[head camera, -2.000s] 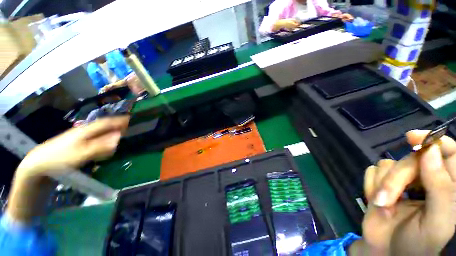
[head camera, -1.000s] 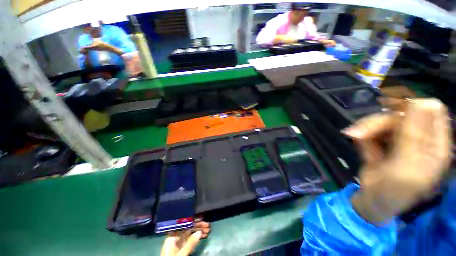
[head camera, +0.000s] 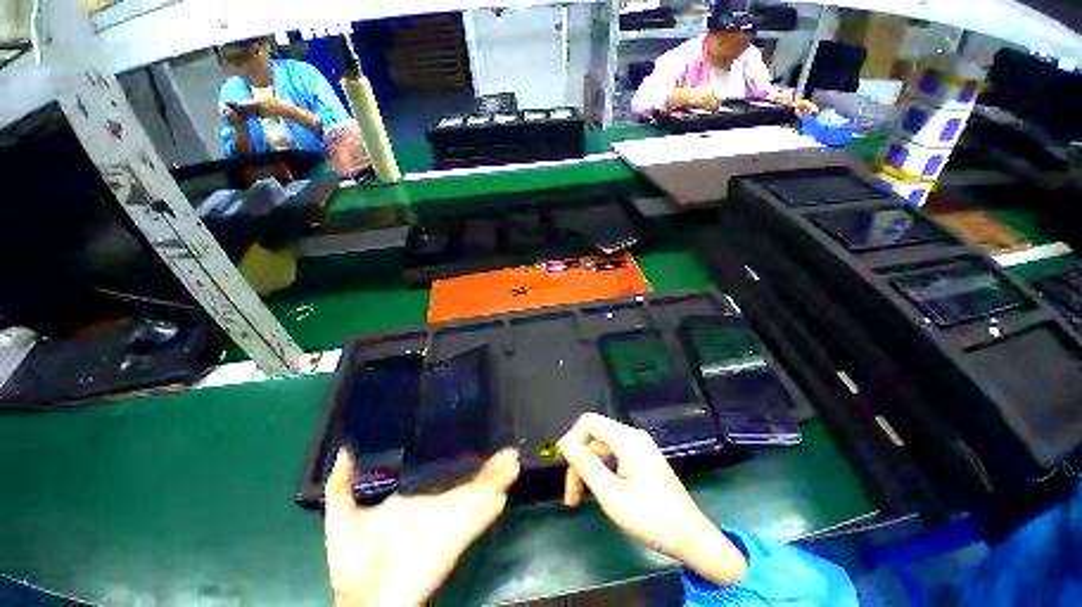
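A black foam tray lies in front of me. Two dark phones lie in its left slots: the outer one and the inner one, with a little red at the outer one's bottom edge. Two phones with faint green on their screens lie at the right. The middle slot is bare. My left hand is spread at the bottom edges of the left phones; whether it grips one is unclear. My right hand pinches a small yellow and black item near the middle slot's bottom.
Tall stacked trays with phones on top stand at right. Behind the tray are an orange mat with small parts and a rear black tray. A white post stands left. Two people are across the bench.
My right hand has come down from the stacked trays at the right to the middle of the tray. My left hand has moved in to the left phones. The green screens look dimmer.
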